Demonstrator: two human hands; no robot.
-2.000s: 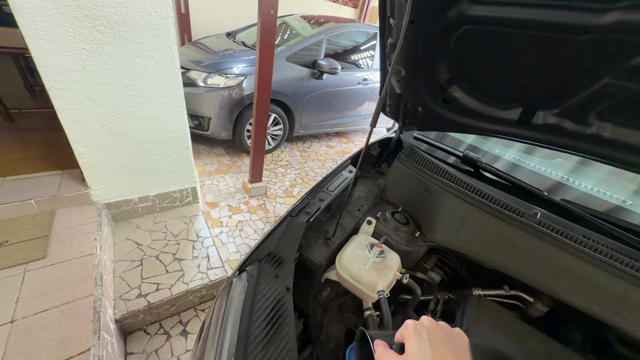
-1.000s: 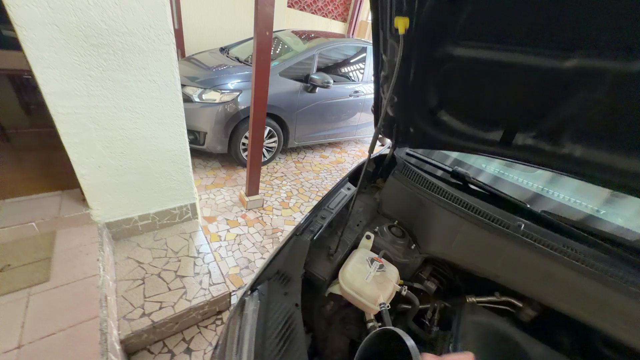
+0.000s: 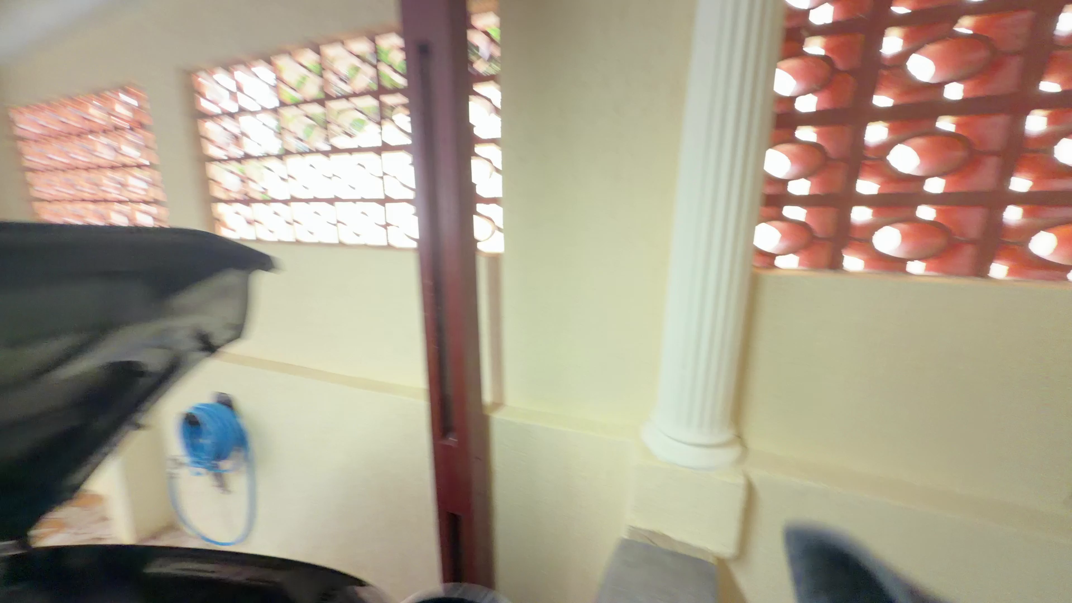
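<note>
Neither of my hands shows in the view now. The raised black hood of the car spans the left side, and the dark front edge of the car body runs along the bottom left. A round dark rim peeks in at the bottom centre; it is cut off, so I cannot tell what it belongs to. A blurred dark blue-grey shape stands at the bottom right. The engine bay and its coolant tank are out of view.
A dark red metal post rises near the middle. Behind it are a cream wall, a fluted white column and red openwork blocks. A coiled blue hose hangs on the wall. A grey slab sits below the column.
The view has swung far from the engine bay to the wall. The hand seen earlier at the bottom edge is out of view.
</note>
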